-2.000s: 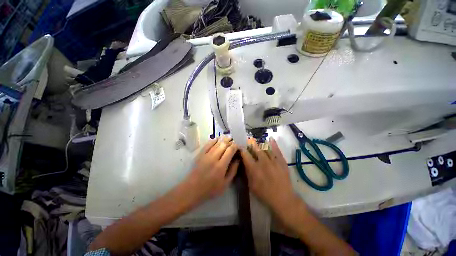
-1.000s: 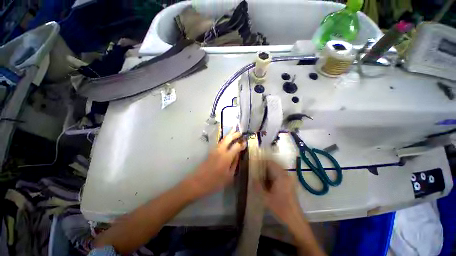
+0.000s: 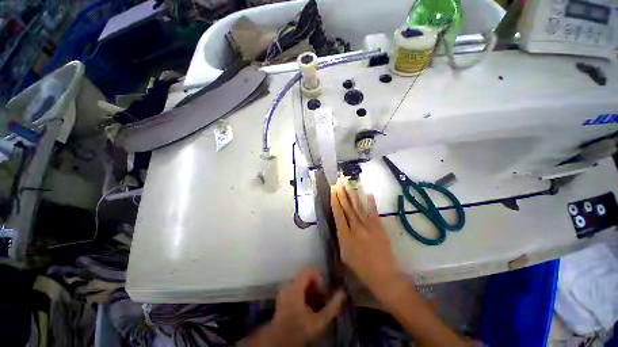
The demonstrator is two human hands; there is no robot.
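Observation:
A long dark brown-grey fabric strip [image 3: 325,227] runs from the needle area [image 3: 350,171] of the white sewing machine over the table's front edge. My right hand [image 3: 364,237] lies flat, fingers extended toward the needle, its left side against the strip. My left hand [image 3: 303,308] is blurred at the front edge, its bent fingers at the strip's left side, seeming to pinch it. A pale upright strip [image 3: 326,146] stands above the fingers. Fingertips partly hide the presser foot.
Scissors with green-teal handles [image 3: 429,210] lie right of the needle. Curved grey-brown pieces [image 3: 196,112] with a paper label [image 3: 222,136] lie at left. A small lamp head [image 3: 268,175] stands left of the needle. A thread spool [image 3: 412,53] and control box [image 3: 572,27] are behind; a blue bin [image 3: 518,305] is at right.
My left hand has moved from beside the needle down to the table's front edge. My right hand has moved forward to the needle area. The lighter strip below the needle no longer shows clearly.

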